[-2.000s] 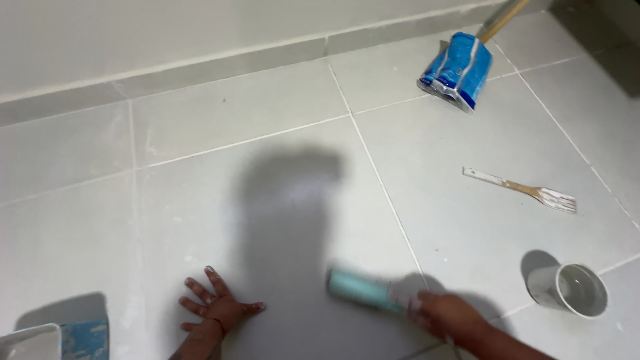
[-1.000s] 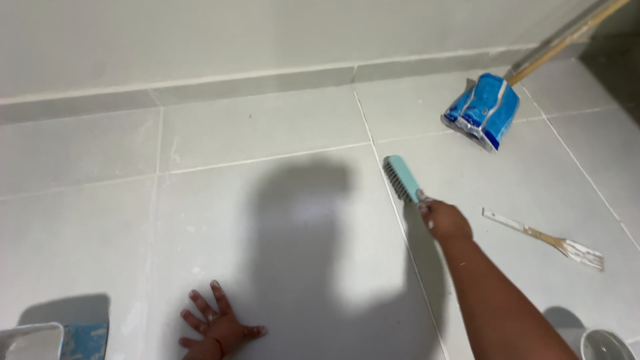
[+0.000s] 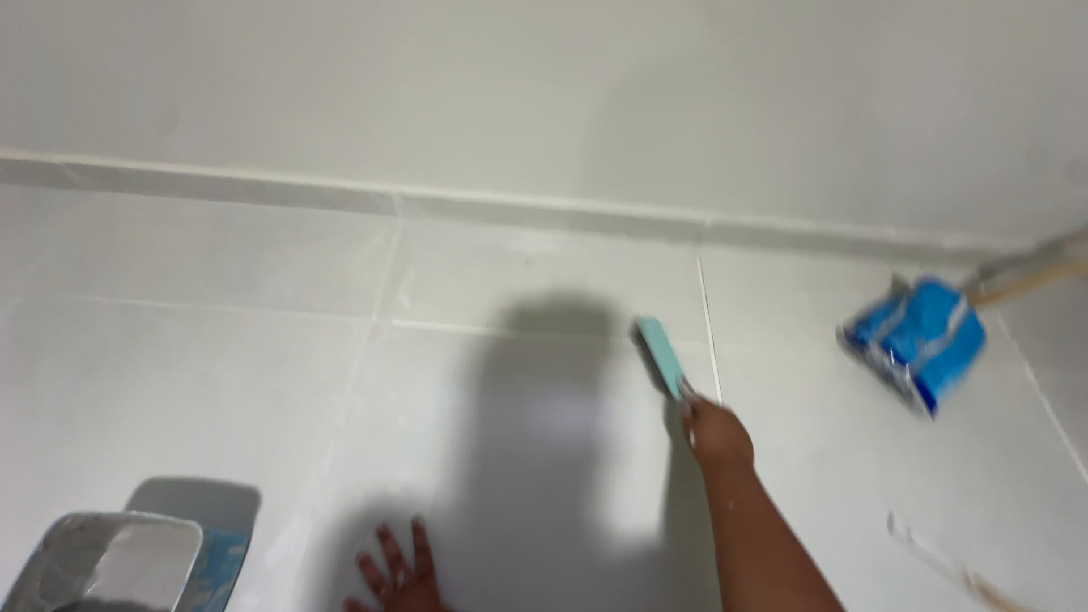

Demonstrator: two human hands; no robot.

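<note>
My right hand grips the handle of a teal brush, whose dark bristles face left near a grout line of the grey floor tiles. My left hand rests with spread fingers on the tiles at the bottom edge, partly cut off, and holds nothing. Left of it is a container with pale, wet-looking content and a blue, paint-marked side. A wood-handled brush or fork-like tool lies blurred at the lower right.
Along the back, a tile skirting meets the pale wall. At the right a broom or similar tool with a wooden handle has its head in a blue plastic wrapper. My shadow falls across the middle tiles.
My right hand has carried the teal brush forward from low over the tiles, then leftward to a grout line. My left hand stays flat on the floor. The view has shifted toward the wall.
</note>
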